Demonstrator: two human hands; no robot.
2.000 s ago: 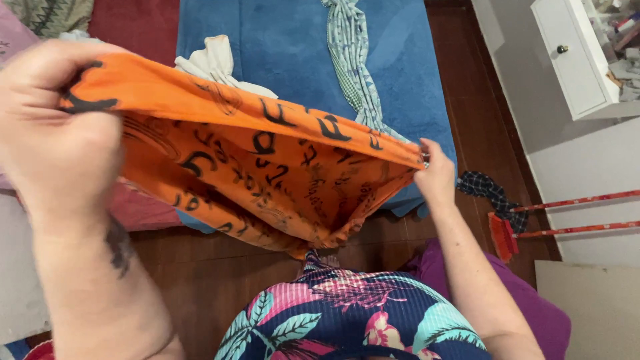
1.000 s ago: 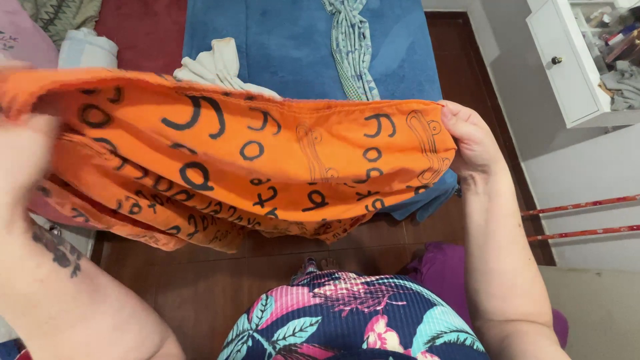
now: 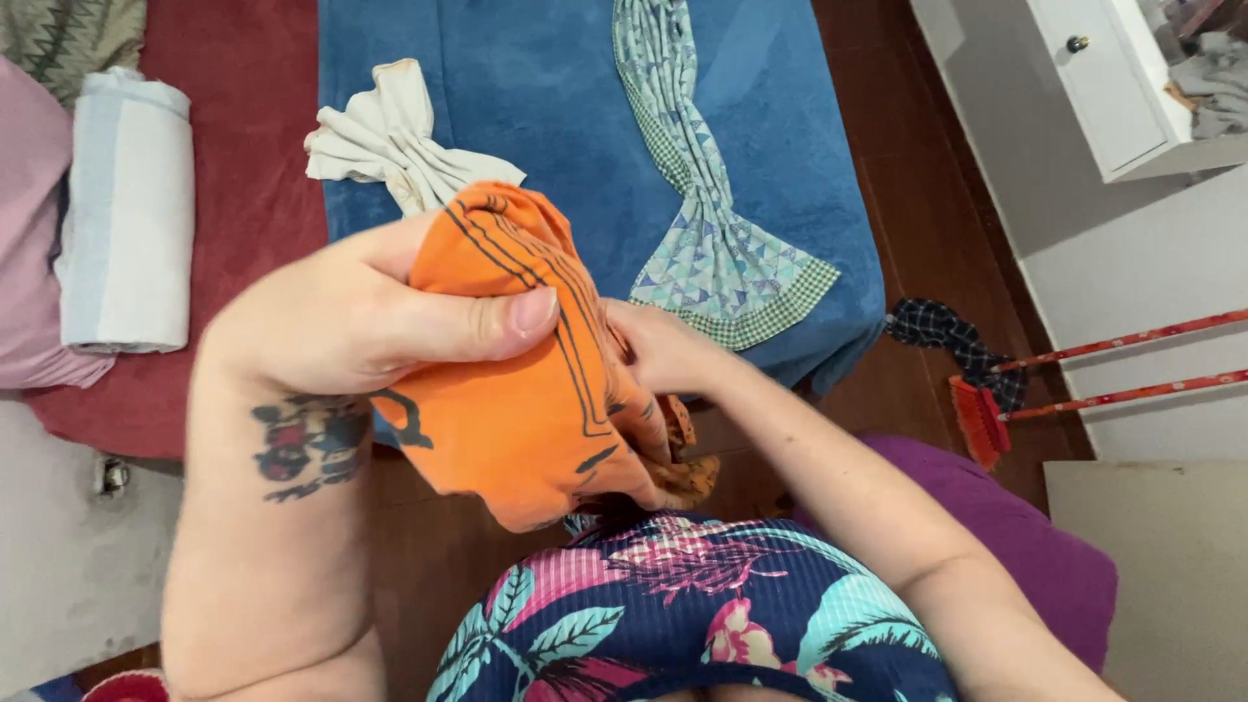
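Observation:
My left hand [image 3: 390, 312] grips a bunched orange cloth [image 3: 497, 419] printed with black lettering and lines, its thumb pressed on the near face. Close beside it, my right hand [image 3: 663, 346] holds the gathered cloth from the right; its fingertips are partly hidden behind the fabric. The rest of the cloth hangs below both hands, over my body. Just beyond my left hand a crumpled white cloth [image 3: 390, 136] lies on the blue cover [image 3: 546, 97]. A green and blue patterned cloth with a checked border [image 3: 731, 263] lies gathered lengthwise on the same cover, beyond my right hand.
A rolled white and pale blue towel [image 3: 132, 214] lies on a red cover [image 3: 244, 244] at left, beside pink fabric [image 3: 29, 234]. At right are a red broom [image 3: 980, 419], a dark checked cloth [image 3: 941, 327] and a white drawer unit [image 3: 1111, 88]. Purple fabric [image 3: 1024, 565] is at lower right.
My hands were wide apart with the orange cloth stretched between them; now they are close together in the middle and the cloth is bunched.

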